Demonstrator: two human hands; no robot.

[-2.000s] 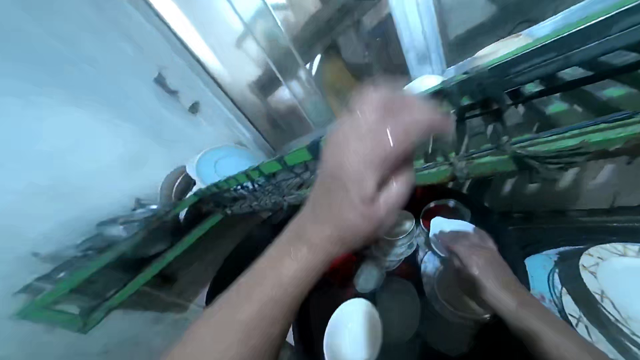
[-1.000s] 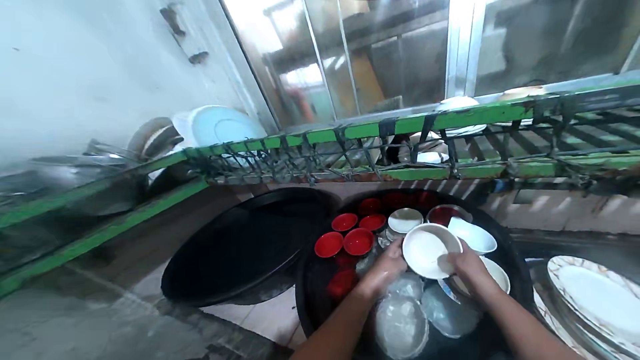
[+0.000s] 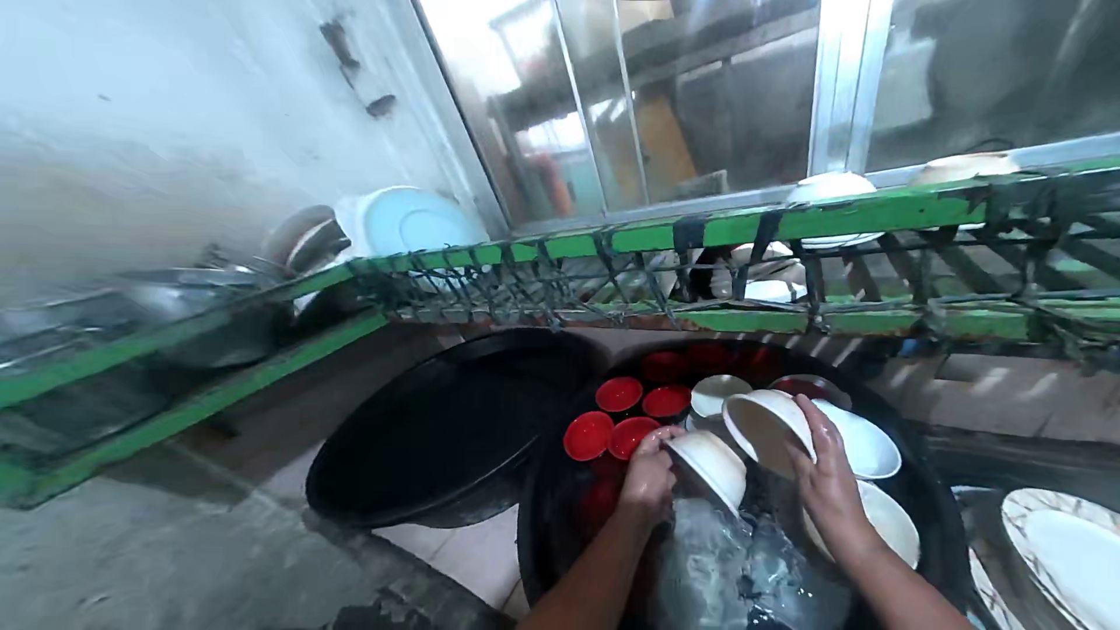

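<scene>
My left hand grips the rim of a tilted white bowl. Another white bowl, also tipped on its side, is held by my right hand. Both bowls are over a round black tub of water and dishes. Left of the bowls float or stand several small red bowls. A white cup or bowl sits behind them. Right of my right hand are a white oblong dish and a further white bowl. Clear glass-like dishes lie nearest me, under disturbed water.
A second black tub stands to the left. Patterned oval plates are at the right edge. A green rack with dark lashings runs behind, bearing bowls, a light blue lid or basin and metal pots. Glass windows are beyond.
One second ago both hands held a single white bowl upright; now each hand has a bowl, both tilted and apart. The view swung between the first two frames.
</scene>
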